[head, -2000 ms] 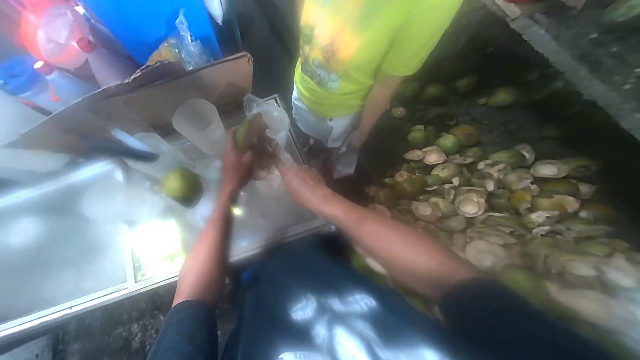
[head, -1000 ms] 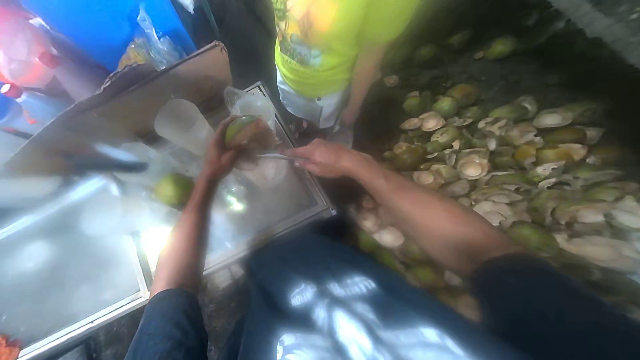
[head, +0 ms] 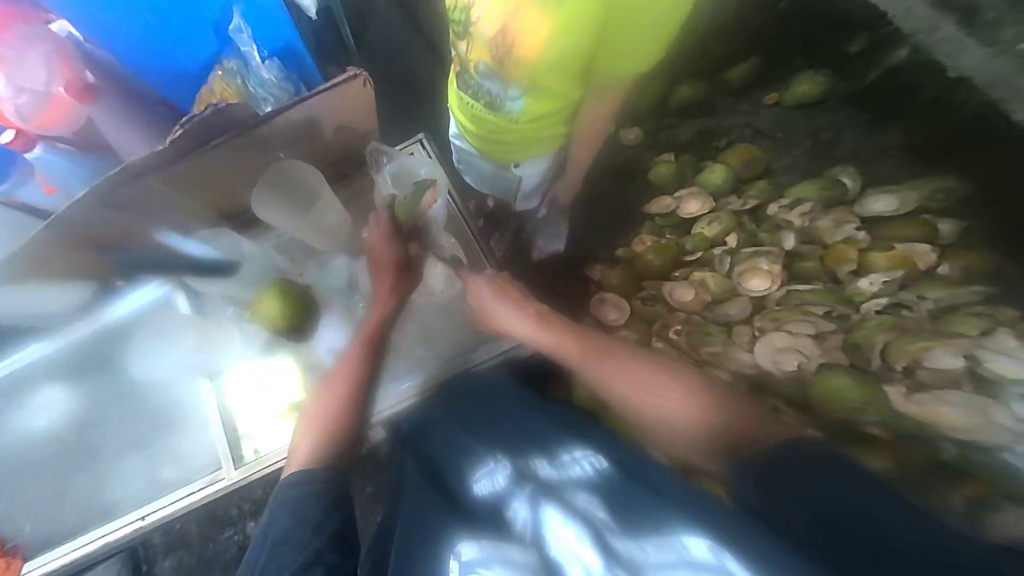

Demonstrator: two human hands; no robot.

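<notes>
My left hand (head: 394,254) is closed around a partly cut green coconut (head: 414,203), held over the far right of the metal-edged counter. Just right of it, my right hand (head: 498,302) grips a tool, probably a knife; its blurred blade (head: 448,254) points toward the coconut. Behind the coconut is a clear plastic bag or container (head: 387,163). A whole green coconut (head: 285,310) lies on the counter left of my left forearm. Between it and the cardboard stands a translucent plastic cup or pitcher (head: 300,202). A dark, long blurred object (head: 172,262) lies farther left.
A cardboard sheet (head: 320,120) rises along the counter's far side. Past the counter's corner stands a person in a yellow-green shirt (head: 528,80), one arm hanging down. A large heap of cut coconut husks (head: 756,276) covers the ground at right. The counter's metal frame (head: 144,520) runs lower left.
The coconut in my left hand has been tilted or turned since one second ago, and my right hand has come closer to it. The whole coconut remains on the counter.
</notes>
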